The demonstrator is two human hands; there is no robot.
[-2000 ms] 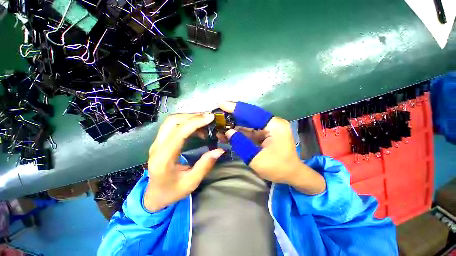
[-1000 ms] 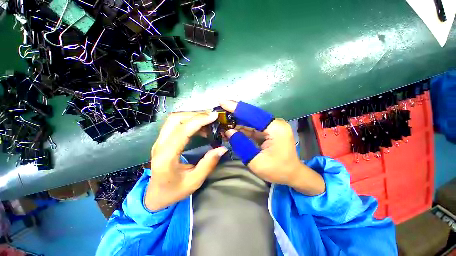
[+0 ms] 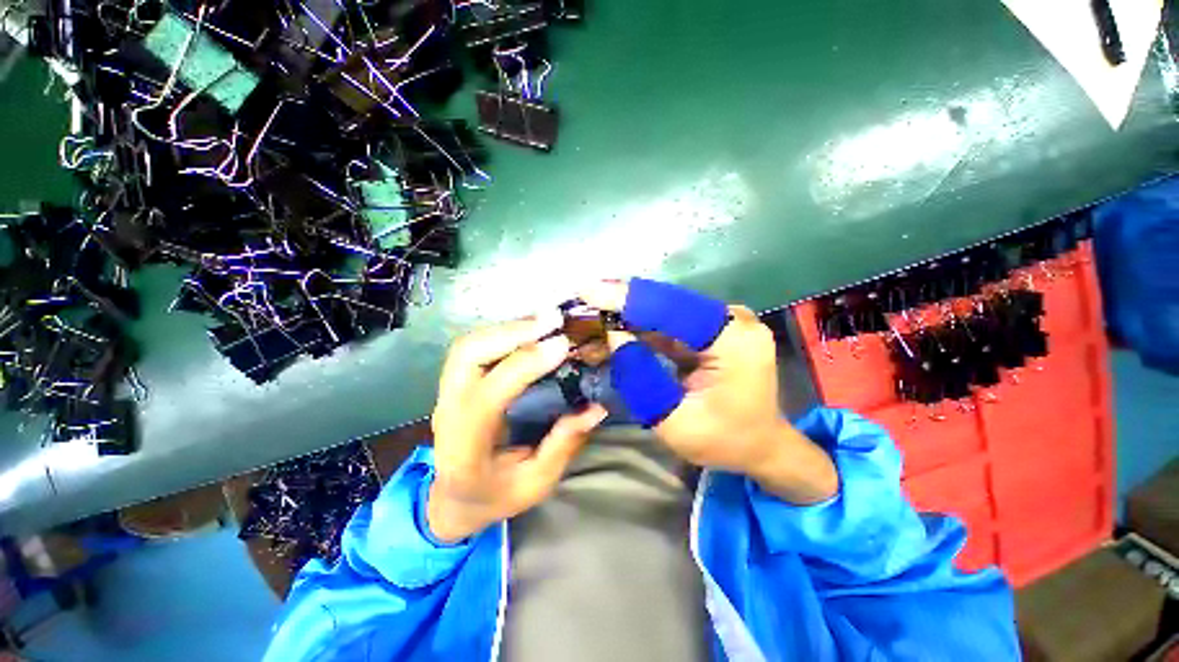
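Observation:
A small dark assembly point(image 3: 584, 331) with a brownish face is held between my two hands above my lap, at the bench edge. My left hand point(image 3: 498, 420) is on its left side, fingers and thumb curved around it. My right hand point(image 3: 705, 375), with blue wraps on two fingers, grips it from the right with the fingertips. A dark piece with a wire part shows just below it, between the hands; its exact shape is too small to tell. A large heap of black binder clips point(image 3: 272, 194), with some green pieces, lies on the bench at the left.
A red tray point(image 3: 1034, 479) with rows of clipped dark pieces is at the right below the bench edge. A lower container of black pieces point(image 3: 310, 498) is at the lower left. A white sheet point(image 3: 1080, 58) with a slim black piece lies at the upper right. A blue sleeve point(image 3: 1144, 278) is at the right edge.
Both hands have moved slightly right and down with the assembly. Its face looks browner and less yellow. The view has shifted slightly.

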